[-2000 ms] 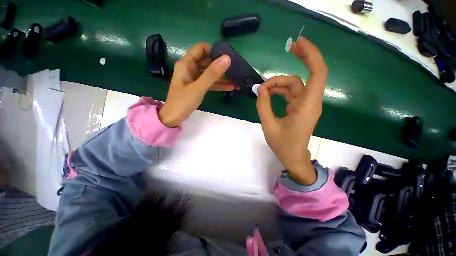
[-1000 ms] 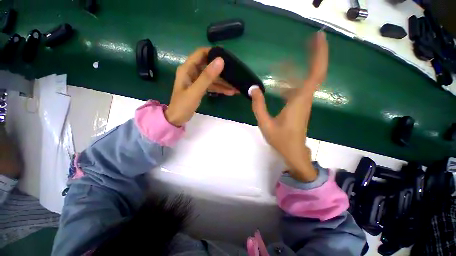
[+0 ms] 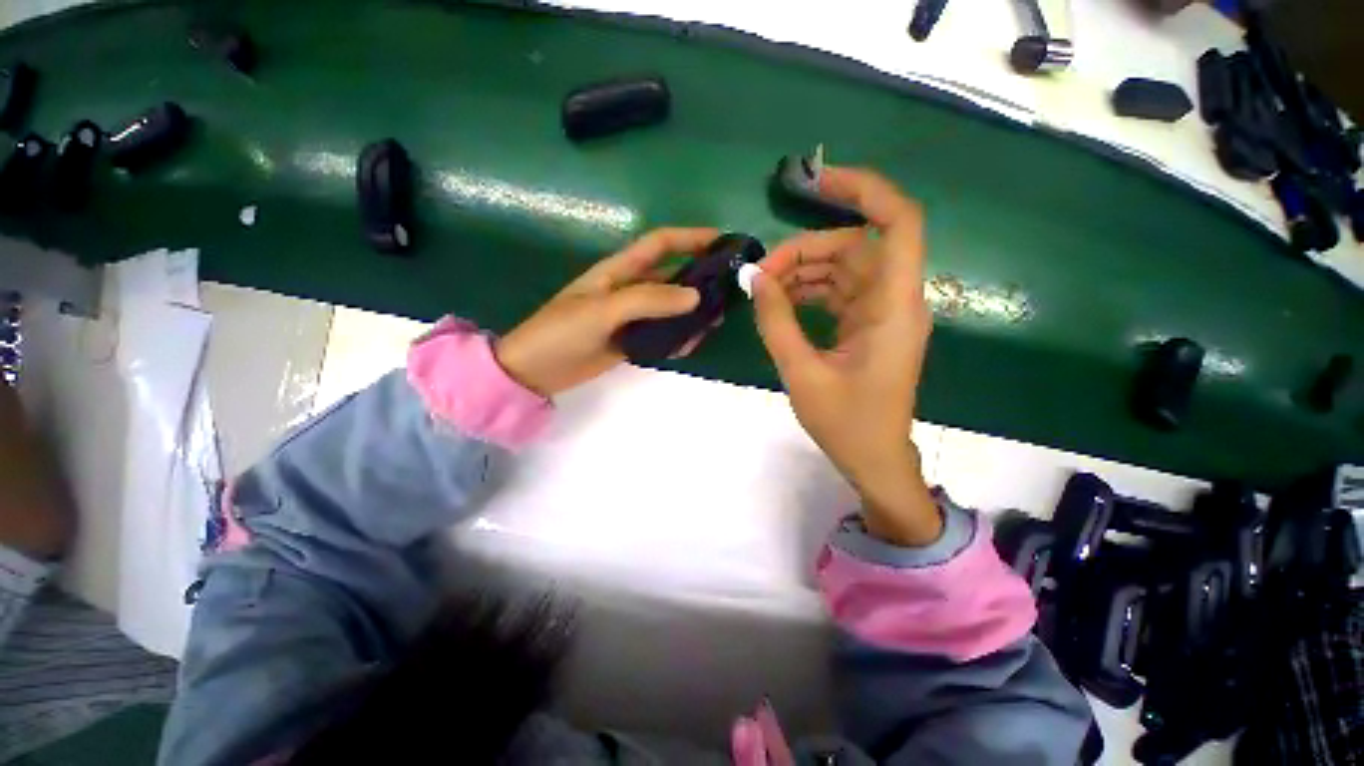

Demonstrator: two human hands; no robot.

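My left hand point(image 3: 596, 311) holds a black oblong device unit point(image 3: 669, 317), tilted with its upper end toward my right hand. My right hand point(image 3: 850, 307) has a small white round dot point(image 3: 750, 277) at the thumb and a lower finger, touching or very near the unit's upper end. I cannot tell whether the dot is stuck on. A tiny pale tab point(image 3: 815, 156) shows at my raised right index fingertip. Behind that fingertip another black unit lies on the belt, partly hidden by the finger.
The green belt point(image 3: 494, 135) carries several spaced black units and a white dot point(image 3: 249, 216). Black units point(image 3: 1122, 606) are heaped on the worktop's right end. White sheets point(image 3: 154, 449) lie left, near another person's arm point(image 3: 33, 479). A metal-headed tool point(image 3: 1043, 54) lies across the belt.
My left hand has lowered and turned the unit from sloping down-right to sloping up-right. My right index finger has dropped. The belt units ahead have shifted left.
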